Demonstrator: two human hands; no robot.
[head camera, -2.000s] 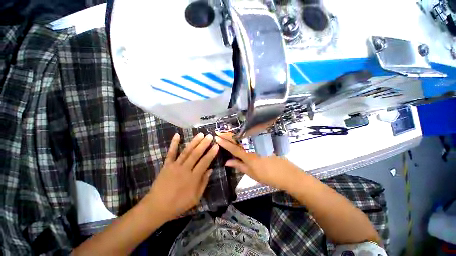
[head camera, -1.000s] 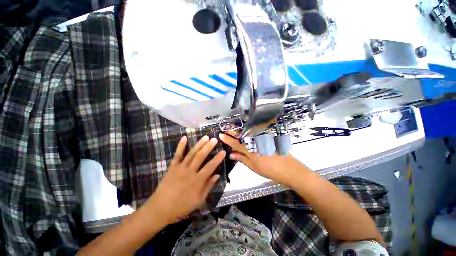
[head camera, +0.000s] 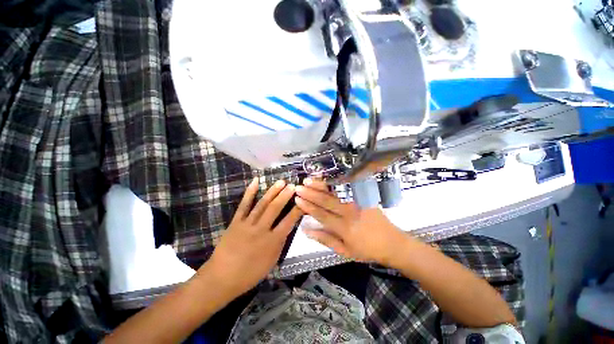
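A black, grey and white plaid garment piece (head camera: 202, 181) lies on the white machine bed and runs under the head of the sewing machine (head camera: 269, 67). My left hand (head camera: 252, 238) lies flat on the cloth, fingers spread, fingertips just in front of the presser foot area (head camera: 320, 164). My right hand (head camera: 350, 225) is bare too, its fingertips meeting my left fingertips at the cloth's right edge. Neither hand is clearly closed on the cloth. A curved metal guard (head camera: 397, 74) hides part of the needle area.
Plaid cloth (head camera: 54, 168) is heaped at left. Two grey cylinders (head camera: 378, 193) and black snips (head camera: 452, 174) are right of the needle area. More plaid cloth (head camera: 411, 302) hangs below the table's front edge (head camera: 444, 234). A patterned apron (head camera: 299, 312) covers my lap.
The plaid piece has moved forward under the head, and more white bed shows in front of it. My right hand's fingers have shifted and lie flatter. The metal guard sits further right in view.
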